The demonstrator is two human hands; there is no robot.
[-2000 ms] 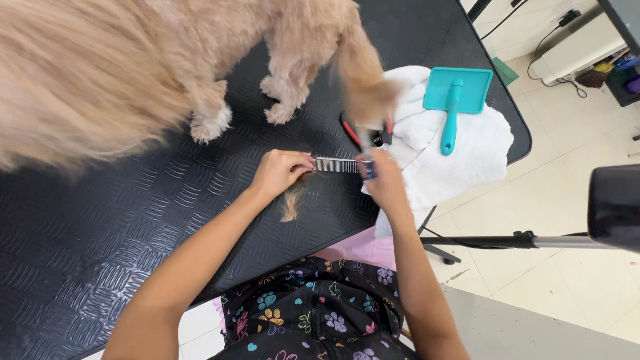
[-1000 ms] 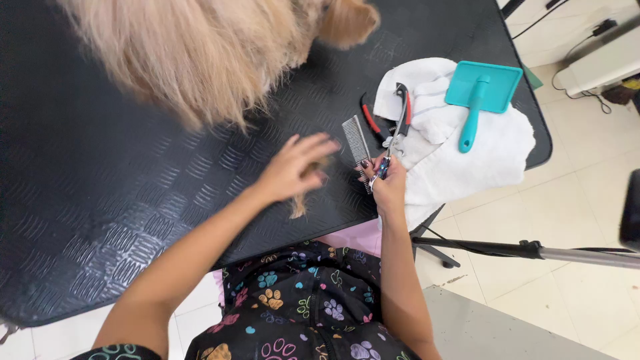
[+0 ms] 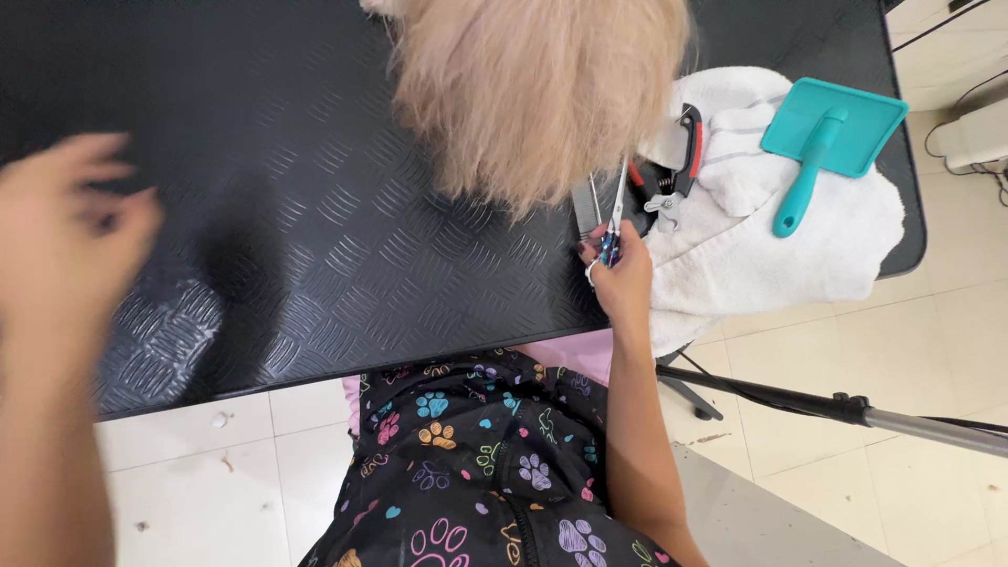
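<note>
My right hand (image 3: 620, 272) holds grooming scissors (image 3: 611, 236) by their patterned handles near the front edge of the table, blades pointing away from me. Beside the blades, a metal comb (image 3: 586, 211) lies partly under the same hand. The long light-tan coat of a dog (image 3: 535, 94) hangs just beyond, covering the blade tips; its head and legs are not visible. My left hand (image 3: 75, 228), blurred, is raised over the left part of the table with fingers apart and nothing visible in it.
The black textured grooming table (image 3: 315, 260) ends in front of my apron. Red-and-black nail clippers (image 3: 669, 173) and a teal slicker brush (image 3: 823, 150) rest on a white towel (image 3: 803, 252) at right. A stand's pole (image 3: 906, 423) reaches in from the right.
My left hand has swung far to the left, away from the comb. The dog has turned and its long coat now hangs close to the scissors. The tuft of hair seen by my left hand earlier is gone from view.
</note>
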